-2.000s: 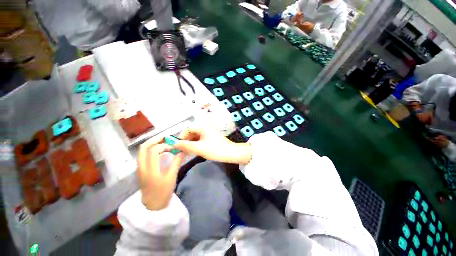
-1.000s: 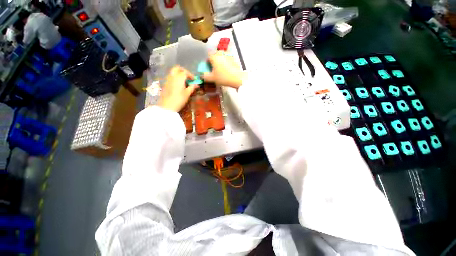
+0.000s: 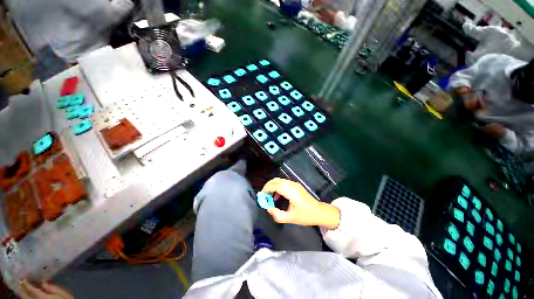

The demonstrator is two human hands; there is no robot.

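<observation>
My right hand (image 3: 293,202) holds a teal housing (image 3: 266,200) between thumb and fingers above my lap, its round opening showing. My left hand (image 3: 45,289) is low at the left, by the machine's front corner, cut off by the picture's edge; whether it holds anything cannot be told. Orange-brown fixture nests (image 3: 58,187) sit at the machine's left, and a teal shell (image 3: 43,143) lies in the upper one. Loose teal shells (image 3: 83,127) and a red piece (image 3: 69,86) lie on the machine top. A black tray (image 3: 263,111) holds rows of teal shells.
The pale machine top (image 3: 170,111) carries a brown block (image 3: 120,134), a fan (image 3: 159,49), black-handled pliers (image 3: 182,86) and a red button (image 3: 220,141). Clear plastic (image 3: 310,169), a dotted grey sheet (image 3: 400,204) and another teal-filled tray (image 3: 480,245) are right. A white-coated person (image 3: 497,93) sits across.
My hands have separated from their place over the fixture nests; the right is now over my lap with a housing, the left at the lower left edge. The view has swung right.
</observation>
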